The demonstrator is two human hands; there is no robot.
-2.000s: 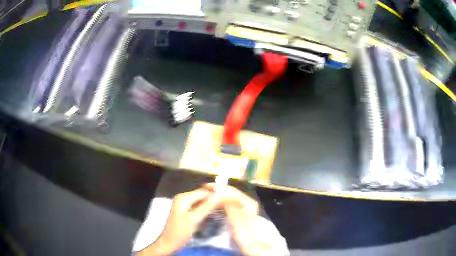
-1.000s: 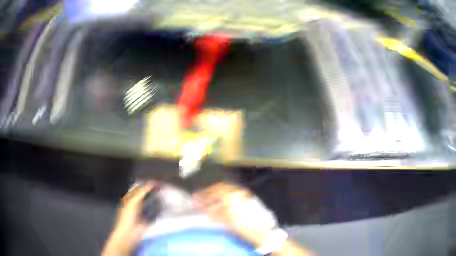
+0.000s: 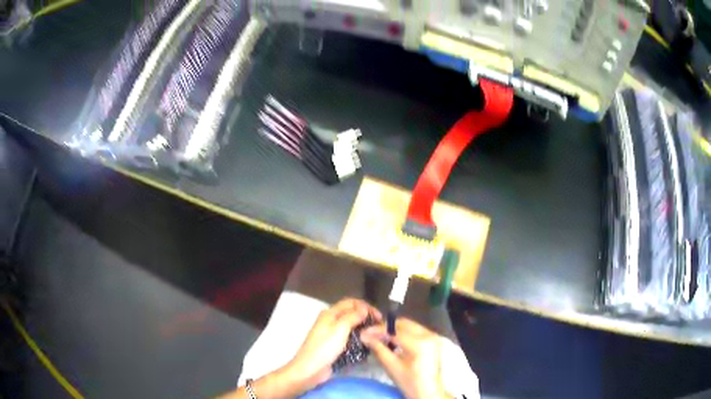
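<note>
A white plug (image 3: 400, 287) with a black lead (image 3: 392, 318) below it hangs at the front edge of the tan board (image 3: 368, 214). My left hand (image 3: 337, 341) is closed around a dark speckled bundle (image 3: 355, 348) over my lap. My right hand (image 3: 412, 352) is beside it, thumb and fingertips together at the lower end of the black lead; the fingers hide the pinched part. A red ribbon cable (image 3: 448, 156) ends in a black connector (image 3: 419, 229) on the board. A green piece (image 3: 445, 277) stands at the board's right.
A fanned group of harnesses (image 3: 308, 144) with white plugs lies left of the board. Clear-wrapped rows of harnesses lie at the left (image 3: 183, 82) and right (image 3: 663, 206). The beige-grey tester (image 3: 546, 35) stands at the back. The bench edge (image 3: 234, 220) crosses in front of me.
The view has shifted and is sharper. One second ago my hands were apart, below the white plug; now they are together, with my right fingertips at the black lead. The fanned harnesses lie as before.
</note>
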